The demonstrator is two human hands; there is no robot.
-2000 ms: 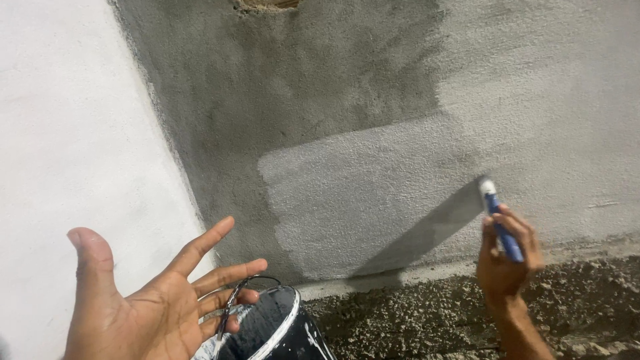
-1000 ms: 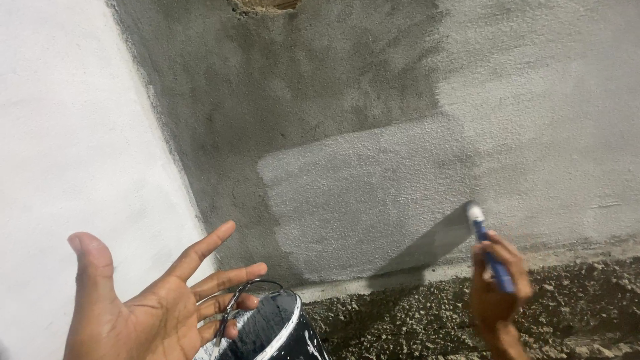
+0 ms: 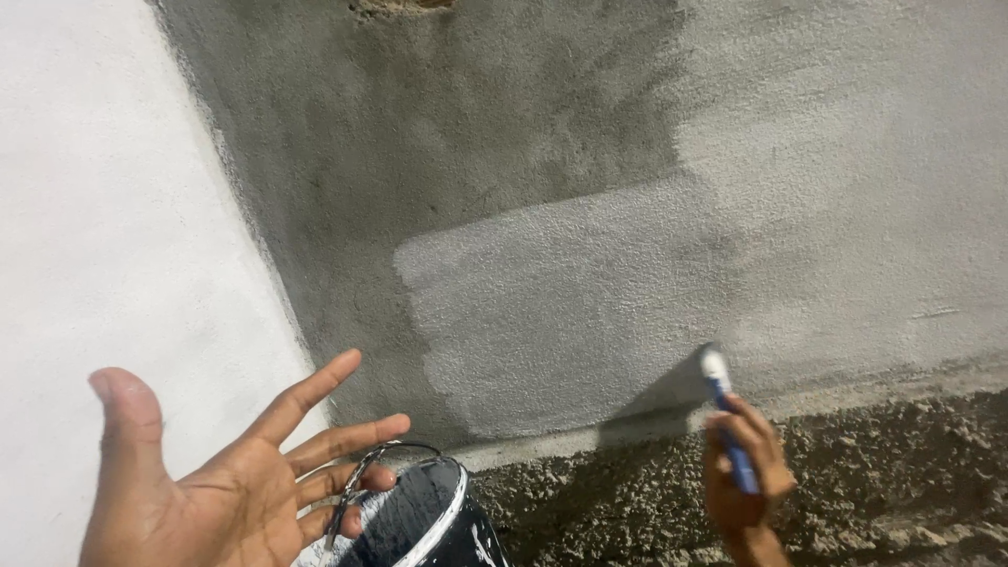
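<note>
My right hand (image 3: 748,465) grips the blue handle of a paintbrush (image 3: 715,370), its head against the lower part of a plastered wall. Left of the brush lies a lighter, freshly coated patch (image 3: 551,315), with bare grey plaster (image 3: 472,118) above and beside it. My left hand (image 3: 228,480) is palm up with thumb and forefinger spread; the wire handle (image 3: 350,492) of a black bucket (image 3: 465,520) passes at its lower fingers. White paint streaks the bucket's rim and side. Whether those fingers bear the bucket's weight, I cannot tell.
A white wall (image 3: 118,197) meets the grey one at a corner on the left. Below the painted wall runs a narrow ledge (image 3: 543,450), with rough, dark stony ground or masonry (image 3: 890,465) under it. A broken hole (image 3: 402,6) shows at the top edge.
My right hand and the brush have moved down and to the left along the wall. My left hand and the bucket have stayed nearly in place.
</note>
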